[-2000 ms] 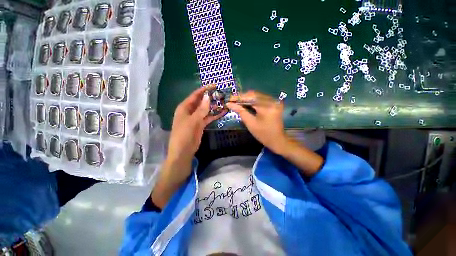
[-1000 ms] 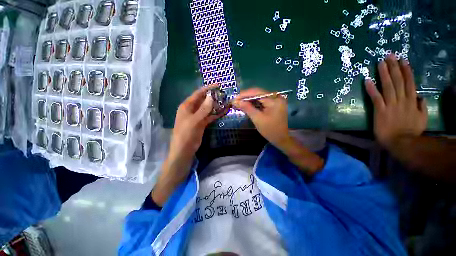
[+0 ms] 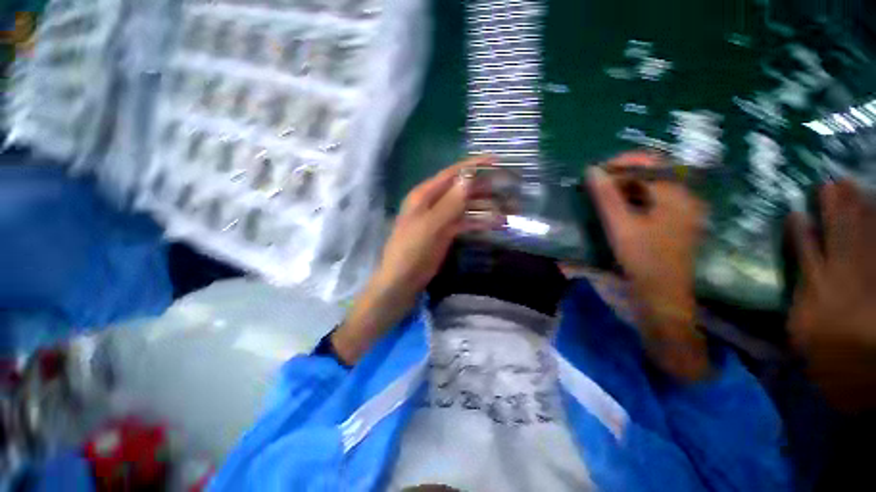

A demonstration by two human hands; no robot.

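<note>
The head view is blurred by motion. My left hand (image 3: 434,223) holds a watch case (image 3: 488,199) in its fingertips at the bench's near edge, by the lower end of the gasket sheet (image 3: 504,86). My right hand (image 3: 658,231) is to the right, apart from the case, with thumb and fingers pinched together. A slim dark shape, seemingly the tweezers (image 3: 653,173), lies across its fingers, too blurred to be sure. The blister tray (image 3: 274,125) with rows of cases is at the left.
Loose die-cut pieces (image 3: 696,137) lie scattered on the green bench (image 3: 586,120) at the right. Another person's hand (image 3: 834,264) rests at the bench's right near edge. A blue-clothed person (image 3: 82,235) is at the far left. Something red (image 3: 127,452) is at lower left.
The view has swung and blurred, shifting things rightward. My right hand has moved away from the case in my left hand. The other person's hand appeared between the two earlier frames and remains.
</note>
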